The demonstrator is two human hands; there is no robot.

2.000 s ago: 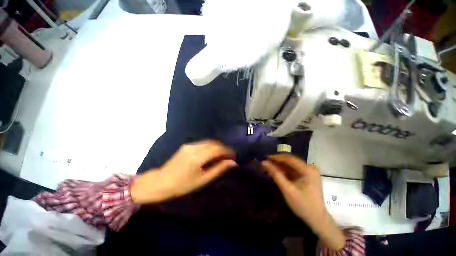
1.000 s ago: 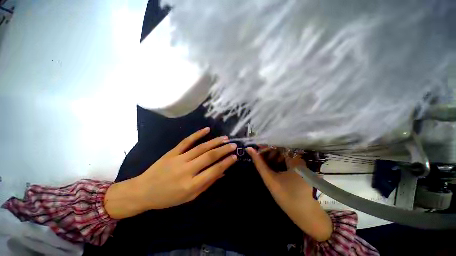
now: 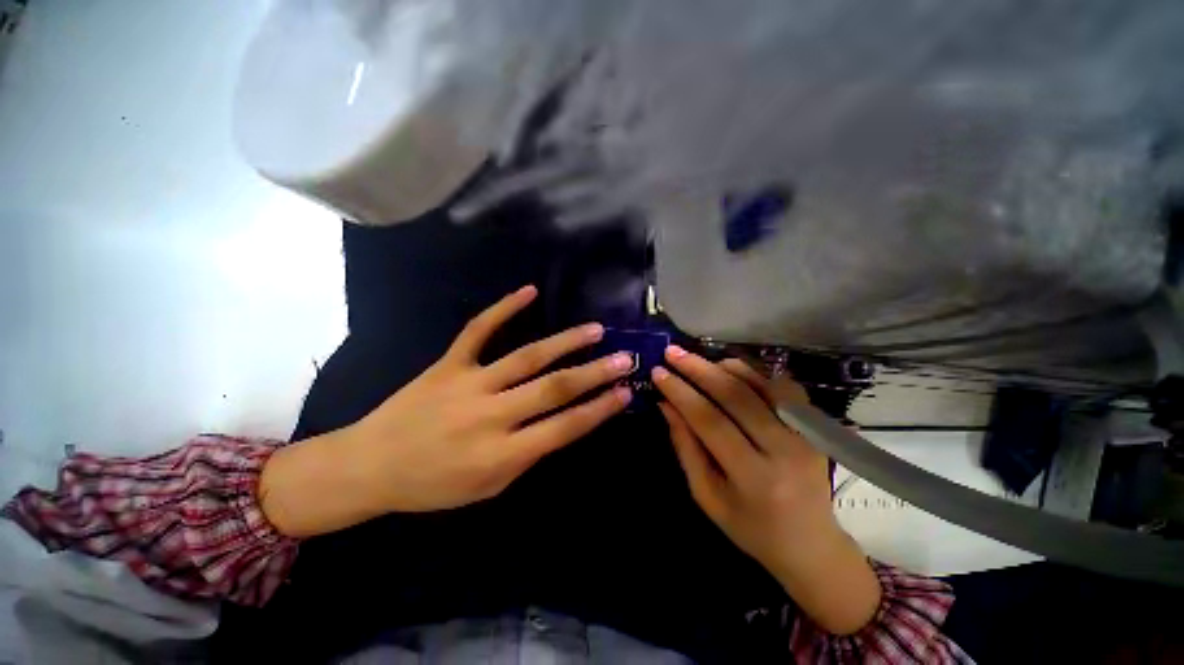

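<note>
A small dark-blue woven label (image 3: 639, 355) with a pale emblem lies on the dark garment panel (image 3: 545, 559), just in front of the needle area (image 3: 652, 301). My left hand (image 3: 461, 429) lies flat with fingers spread, its fingertips pressing on the label's left side. My right hand (image 3: 760, 474) has its fingertips at the label's right edge, fingers close together, pressing on the cloth. Neither hand is closed around anything. The presser foot is mostly hidden by the machine head and the white fluffy bundle (image 3: 909, 117).
A curved grey bar (image 3: 961, 507) looms at the right, over part of my right hand. Behind it are dark-blue pieces (image 3: 1019, 439) and a grey-white box (image 3: 1075, 470). A white rounded part (image 3: 351, 130) hangs at the upper left over the white table (image 3: 169, 325).
My head has come closer to the machine, so the fluffy bundle and bar loom larger. The label now shows between both hands' fingertips, and my right fingers have come round onto its edge.
</note>
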